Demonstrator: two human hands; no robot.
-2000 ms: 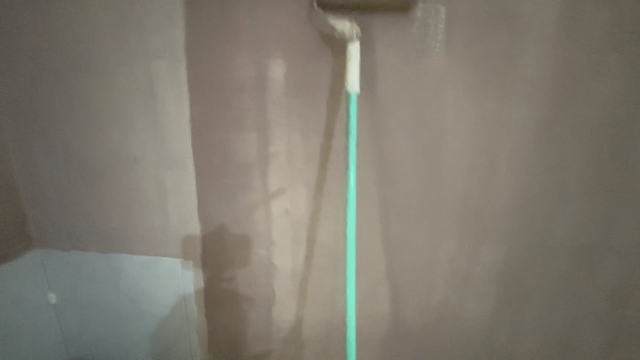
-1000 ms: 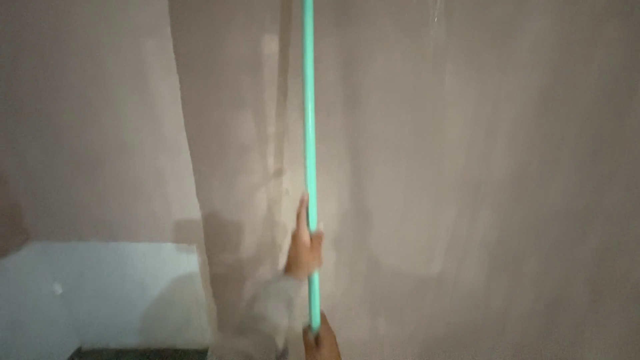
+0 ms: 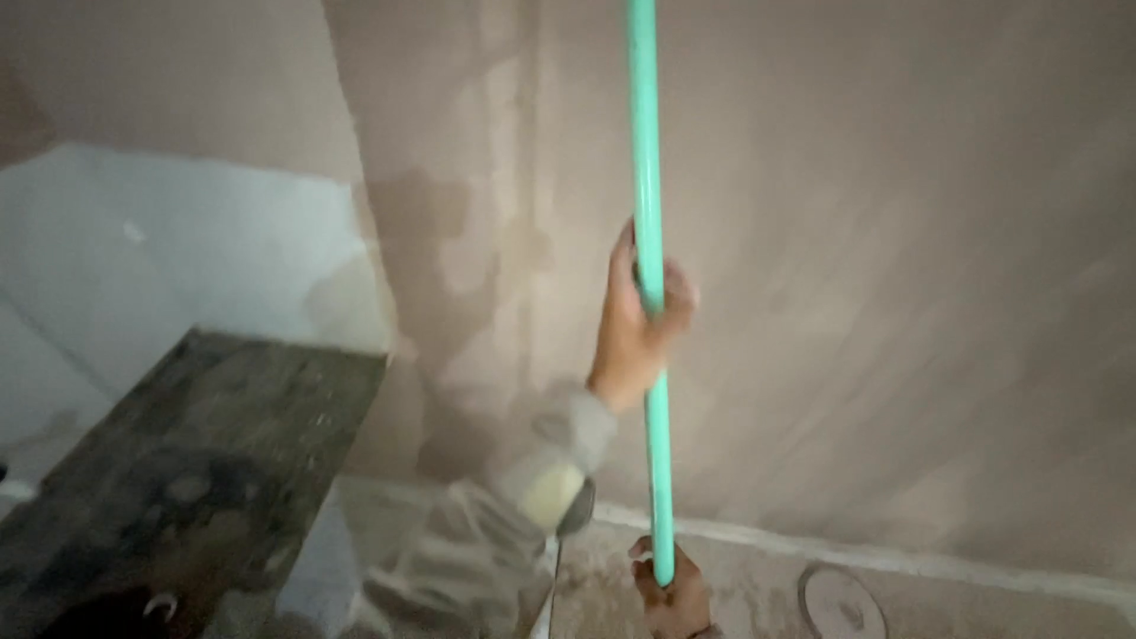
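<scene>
A green pole [image 3: 646,160] runs almost upright through the middle of the view, in front of a plastered wall [image 3: 843,311]. My left hand [image 3: 641,328] is around its middle part, the fingers somewhat blurred. Lower down, my right hand [image 3: 670,581] holds the pole close to its bottom end. A loose light sleeve [image 3: 461,550] covers my left arm. The pole's upper end lies outside the view.
At the left, a dark stained slab [image 3: 222,417] meets white tiles [image 3: 222,248] on the wall. A pale strip [image 3: 799,541] follows the foot of the plastered wall. A round flat thing [image 3: 841,603] lies on the floor [image 3: 745,595] at the lower right.
The view has tilted down, showing the floor and more of the slab. The paint roller on the pole's top, seen two seconds ago, is out of view; both hands have come into view.
</scene>
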